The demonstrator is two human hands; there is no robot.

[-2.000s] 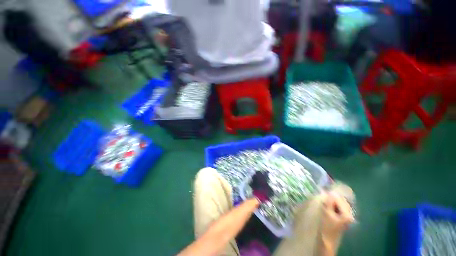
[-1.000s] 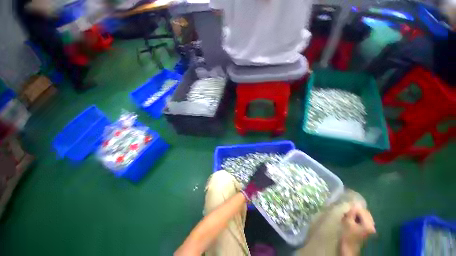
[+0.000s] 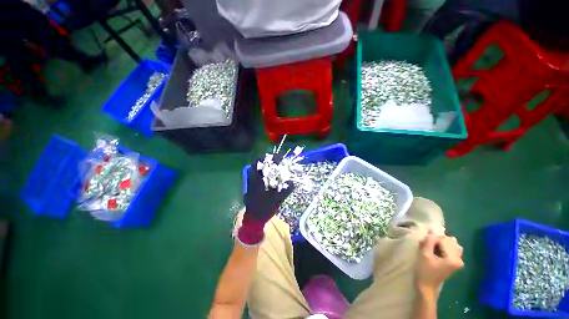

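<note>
My left hand (image 3: 263, 198), in a dark glove with a maroon cuff, holds a handful of small white parts (image 3: 281, 168) with a few thin stems sticking out, raised above the blue crate (image 3: 334, 151). The translucent tub (image 3: 400, 188) sits tilted against my right thigh, partly over the blue crate, and holds a heap of white-and-green parts. My bare right hand (image 3: 439, 257) rests by my right knee with curled fingers; whether anything is inside them cannot be told.
A green crate (image 3: 405, 143) and a dark crate (image 3: 199, 134) of parts stand ahead, with a red stool (image 3: 296, 93) between them under a seated person. Blue crates stand left, one with bagged parts (image 3: 112, 187), and right (image 3: 499, 268). A pink-purple object (image 3: 325, 296) is between my legs.
My gloved left hand has come out of the tub, moved left and up, and now holds a handful of parts. My right hand stays by the knee. The view has tilted down.
</note>
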